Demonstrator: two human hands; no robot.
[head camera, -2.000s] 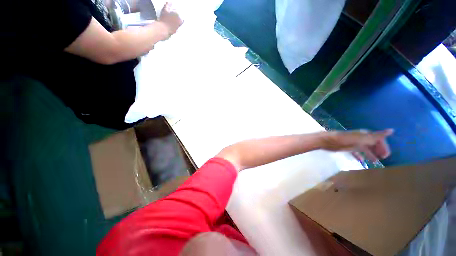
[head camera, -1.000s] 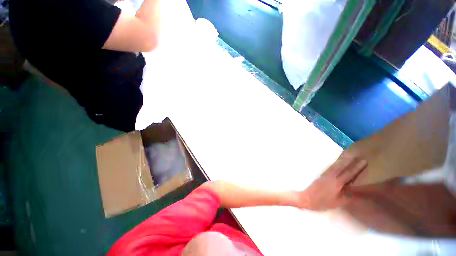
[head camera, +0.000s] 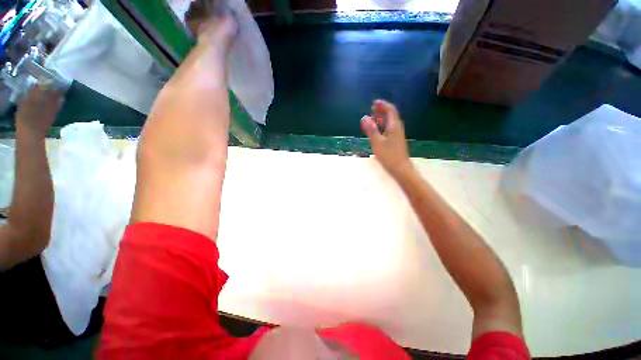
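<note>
White translucent poly bags (head camera: 251, 67) hang beside the green post (head camera: 151, 35) above the belt. My left hand (head camera: 213, 22) is raised to them at the top edge, small and blurred; its fingers overlap the bags, and whether they grip one is unclear. My right hand (head camera: 388, 133) is over the near edge of the belt, bare and empty, with fingers apart and slightly curled. A large item in white plastic (head camera: 587, 179) lies on the cream-white tabletop (head camera: 316, 232) at the right; its contents are hidden.
A brown carton with dark printed bands (head camera: 520, 49) stands on the dark green conveyor (head camera: 330, 77) at the upper right. At the left, another person's arm (head camera: 31, 176) is beside a heap of white plastic (head camera: 88, 204). Shiny metal parts (head camera: 31, 67) are at the upper left.
The view has swung right. My left hand has moved from the open carton's flap up to the hanging bags. My right hand now shows. The floor carton is out of view.
</note>
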